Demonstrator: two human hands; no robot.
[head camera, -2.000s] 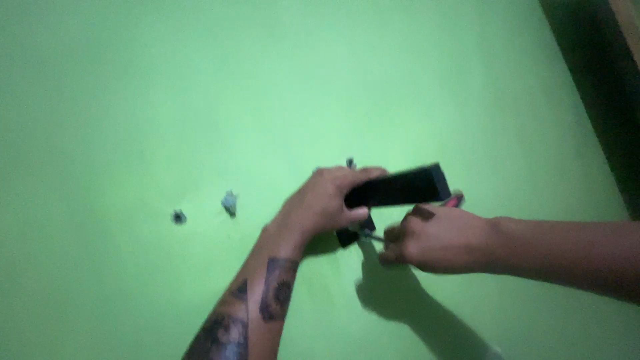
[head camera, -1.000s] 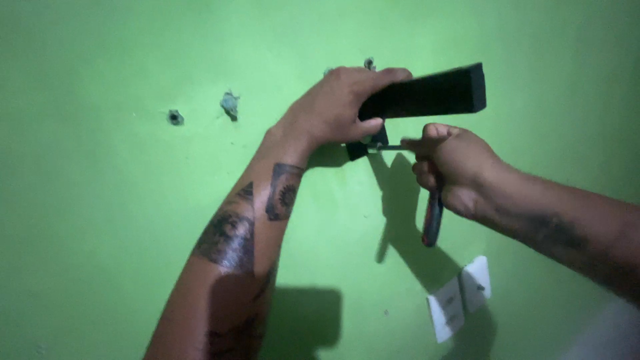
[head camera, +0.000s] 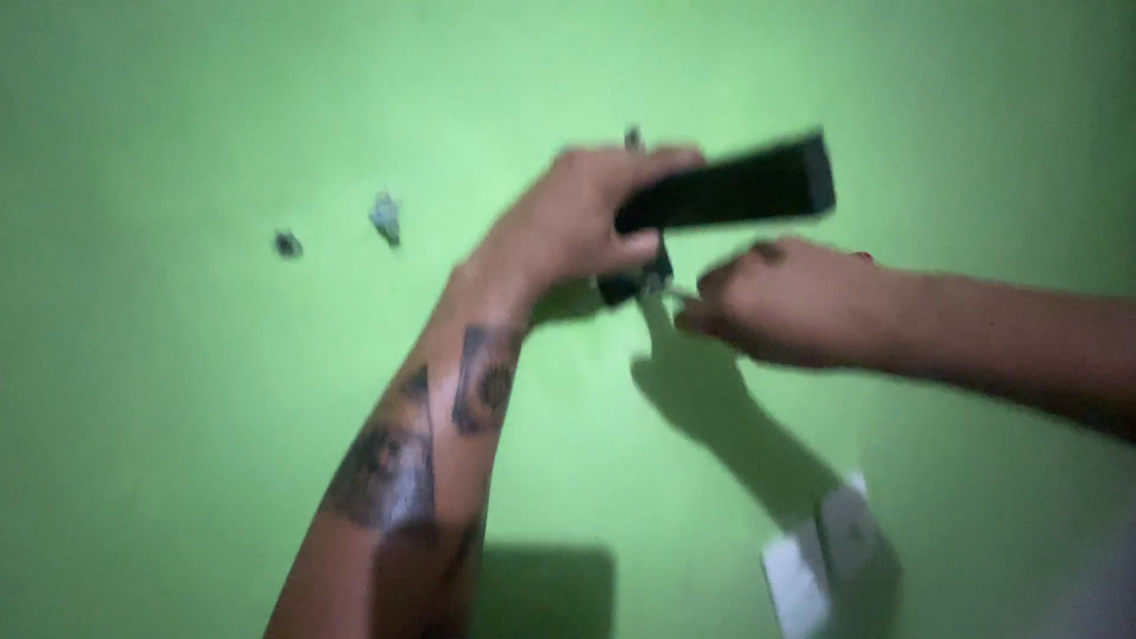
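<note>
My left hand (head camera: 590, 213) grips a black rectangular bar (head camera: 741, 185) that juts out from a green wall. Beneath its thumb, a small black bracket (head camera: 626, 282) lies against the wall, with a metallic fastener (head camera: 653, 283) at its lower edge. From the right, my right hand (head camera: 781, 302) is closed around a tool, whose thin metal shaft (head camera: 682, 294) points at the fastener. Most of the tool is hidden by the fingers; a bit of red shows above the wrist. Blur keeps the exact contact at the fastener from being clear.
Left of my hands, the green wall (head camera: 177, 399) has a dark hole (head camera: 287, 244) and a grey patch of damage (head camera: 385, 218). Another small dark fitting (head camera: 633, 138) shows above my left hand. White wall plates (head camera: 796, 581) are at the lower right, partly in shadow.
My right hand has turned: one second ago the tool's handle hung below it, and now the handle is mostly hidden. My left hand keeps its grip on the black bar. The view has shifted.
</note>
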